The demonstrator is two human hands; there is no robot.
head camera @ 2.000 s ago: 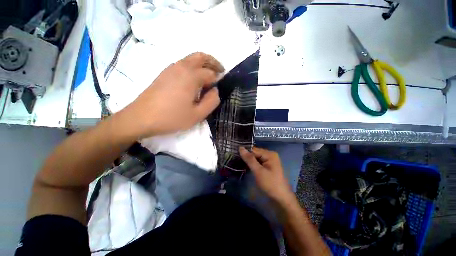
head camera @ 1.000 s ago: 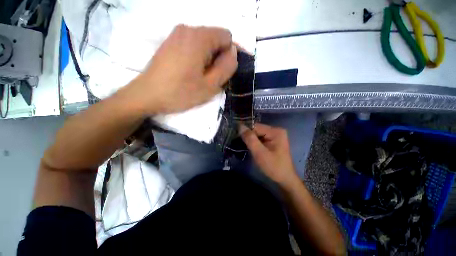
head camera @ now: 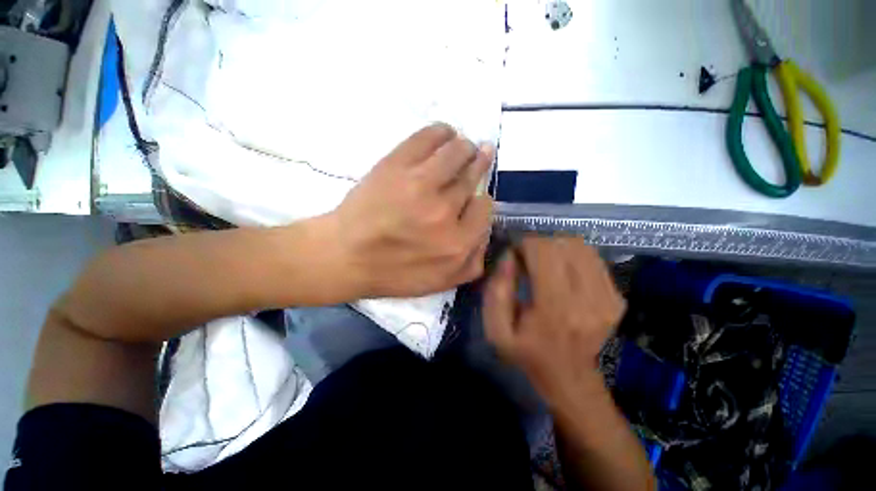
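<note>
The white lining side of the garment [head camera: 317,96] lies over the table and hangs over its front edge. A thin dark seam edge runs along its right side. My left hand [head camera: 418,216] is closed on the garment's right edge at the table's front, its fingertips pinching the white fabric. My right hand [head camera: 552,307] is just right of it, fingers curled on a dark bit of the fabric edge, partly blurred. The plaid side is mostly hidden under the white fabric and my hands.
Scissors with green and yellow handles [head camera: 783,125] lie on the table at right. A short dark fabric piece [head camera: 538,186] lies by the ruler strip [head camera: 672,237]. A blue basket [head camera: 816,360] with dark patterned pieces stands at lower right. Machine parts [head camera: 29,91] are at upper left.
The white fabric now covers the dark plaid strip that showed between my hands. My left hand has moved down and right to the edge; my right hand has moved right and curled closer.
</note>
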